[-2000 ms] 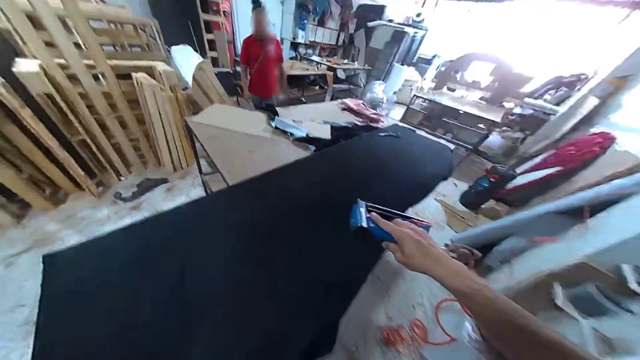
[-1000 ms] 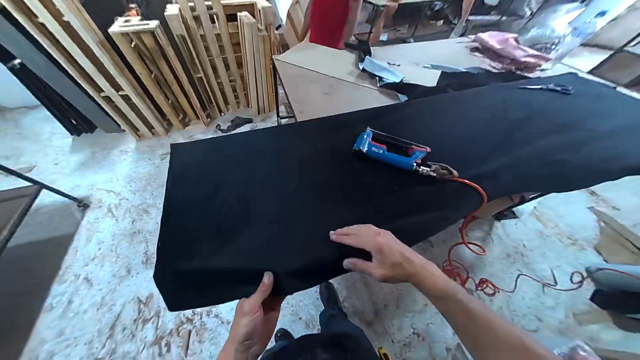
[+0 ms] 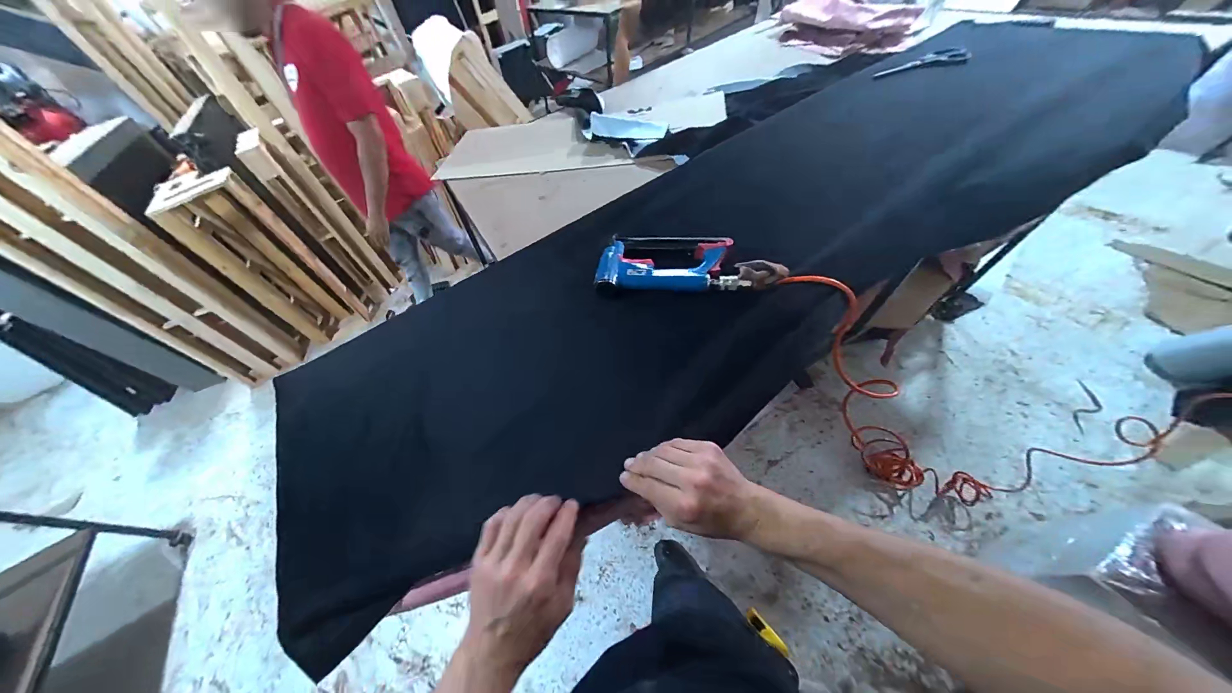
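Observation:
Black fabric point(image 3: 462, 385) lies over a long piece, with pink material point(image 3: 433, 589) showing under its near edge. My left hand point(image 3: 527, 568) grips that edge, its fingers curled over the top. Close by on the right, my right hand point(image 3: 688, 486) holds the same edge with bent fingers. A blue pneumatic staple gun point(image 3: 664, 268) rests on the fabric beyond both hands, joined to an orange coiled air hose point(image 3: 842, 332). Scissors point(image 3: 924, 63) lie on the fabric at the far end. The thumbs are mostly hidden.
A person in a red shirt point(image 3: 342, 106) stands at the far left beside stacked wooden frames point(image 3: 260, 250). Beyond the fabric is a table point(image 3: 539, 192) with scraps. The hose runs over the floor at the right; a metal-framed piece point(image 3: 58, 597) stands at the lower left.
My right hand let go of the staple gun, which now lies on the fabric. Both hands have come to the near edge, and the right one has closed on it. The view has swung left and down.

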